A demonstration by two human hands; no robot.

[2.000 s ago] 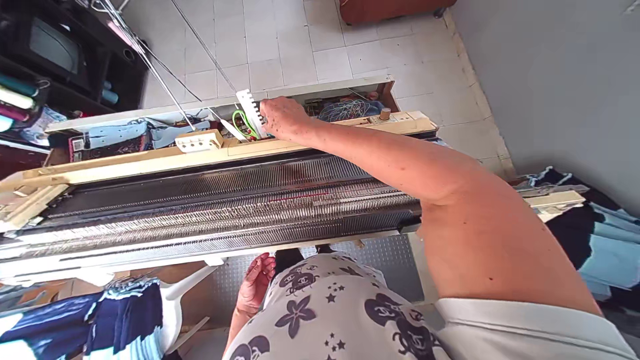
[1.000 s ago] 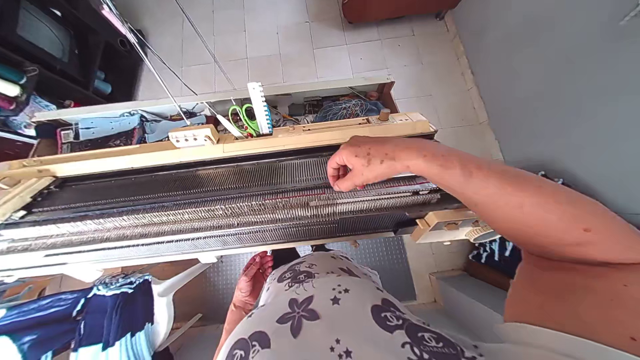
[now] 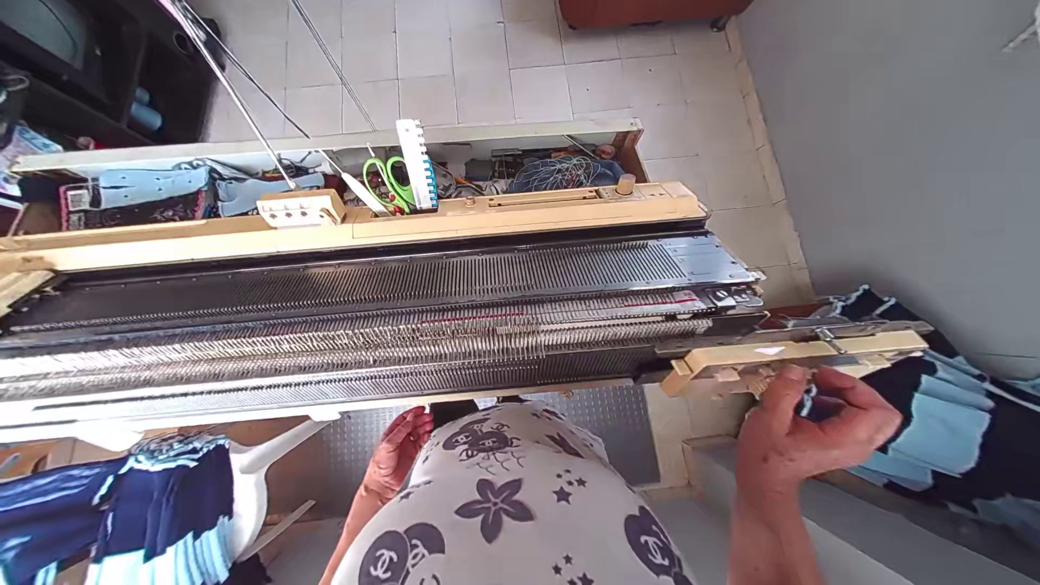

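Observation:
A flatbed knitting machine (image 3: pixel 455 317) with rows of metal needles spans the view in front of me. At its right end sits a cream-coloured carriage (image 3: pixel 796 349), and my right hand (image 3: pixel 812 422) is at its near edge, thumb and fingers bent toward its small levers; whether they grip it is not clear. Low beside my body, under the machine's front edge, my left hand (image 3: pixel 400 447) has its fingers curled; whether it holds anything is unclear. A white toothed comb (image 3: pixel 418 166) and green-handled scissors (image 3: pixel 390 183) stand upright at the machine's back rail.
Behind the machine, an open tray (image 3: pixel 630 146) holds knitted pieces and tangled yarn (image 3: pixel 569 172). Yarn tension rods (image 3: pixel 236 89) rise at the left. Navy and light blue knits hang on a white chair (image 3: pixel 250 487) at lower left; more knitwear (image 3: pixel 942 414) lies at right, near the grey wall (image 3: pixel 886 162).
My right hand has gone from the comb at the back rail, across the needle bed, to the carriage at the right end. My left hand stays low beside my body.

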